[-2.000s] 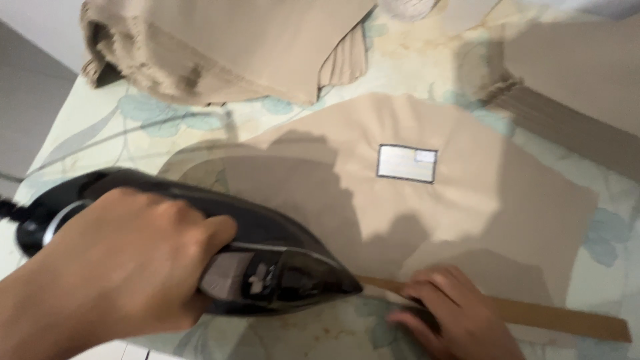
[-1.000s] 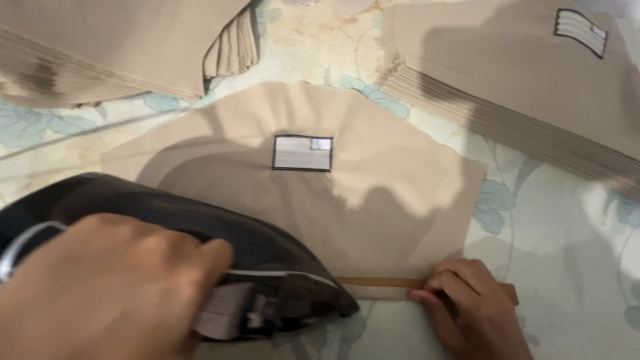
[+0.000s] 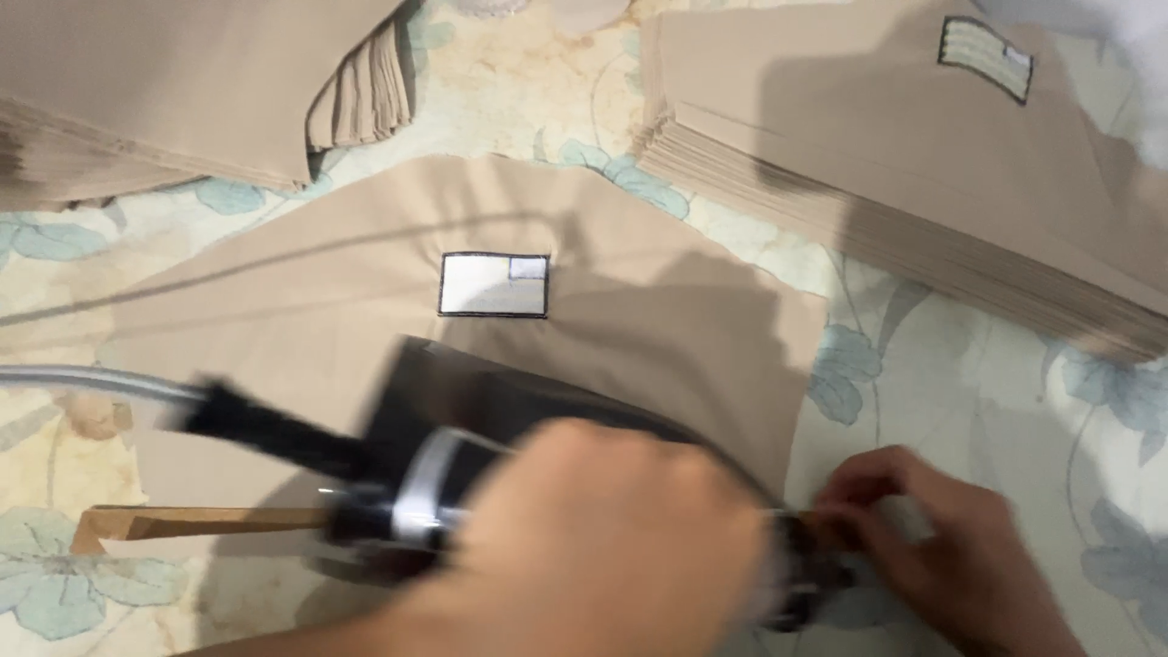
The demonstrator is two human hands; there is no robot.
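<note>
My left hand [image 3: 620,538] grips the handle of a black electric iron [image 3: 547,392], blurred, over the lower edge of a tan fabric piece [image 3: 274,338]. The fabric lies flat and bears a stitched flag-like patch [image 3: 494,286]. A brown strip [image 3: 210,522] runs along the fabric's lower edge and shows left of the iron; its middle is hidden under the iron and my left hand. At the right, my right hand [image 3: 931,538] pinches the strip's other end just past the iron's tip, close to the fabric's lower right corner.
A stack of tan fabric pieces [image 3: 912,255] with a similar patch on top lies at the upper right. Another folded pile [image 3: 182,82] is at the upper left. The iron's cord [image 3: 100,376] trails left over the floral table cover [image 3: 967,438].
The iron, in my left hand, has moved right along the strip to near my right hand. The strip's left end now shows behind it. The view has shifted over the two seconds.
</note>
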